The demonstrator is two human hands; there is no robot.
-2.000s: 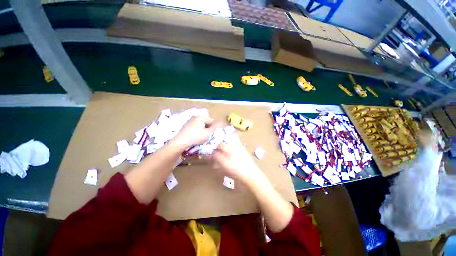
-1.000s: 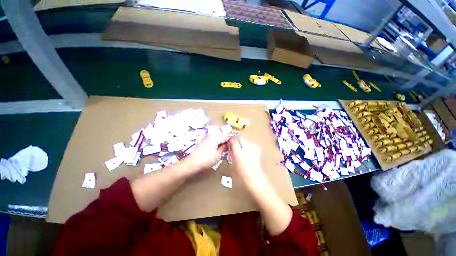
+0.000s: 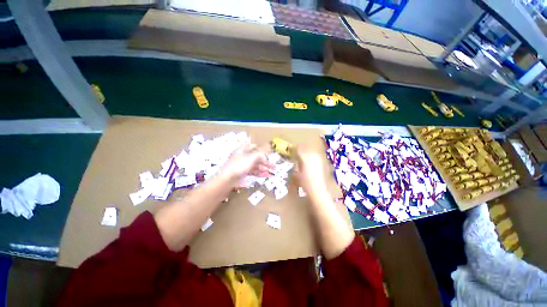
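Note:
White square pieces with red and dark leads lie in a loose heap on the cardboard sheet. My left hand is over the heap's right part, fingers partly curled; whether it grips a piece is too unclear to tell. My right hand is blurred, to the right of the heap, beside a yellow housing at the back of the cardboard. What the right hand holds, if anything, cannot be seen. Single white pieces lie nearer me.
A green belt behind carries flat yellow pieces and yellow units with leads. A supply heap and a tray of yellow housings are right. A coworker's pale sleeve is far right. A white cloth lies left.
My hands, close together a second ago, are now apart; the right moved right and the left slightly back left. Belt pieces have shifted right. The coworker's sleeve has changed position.

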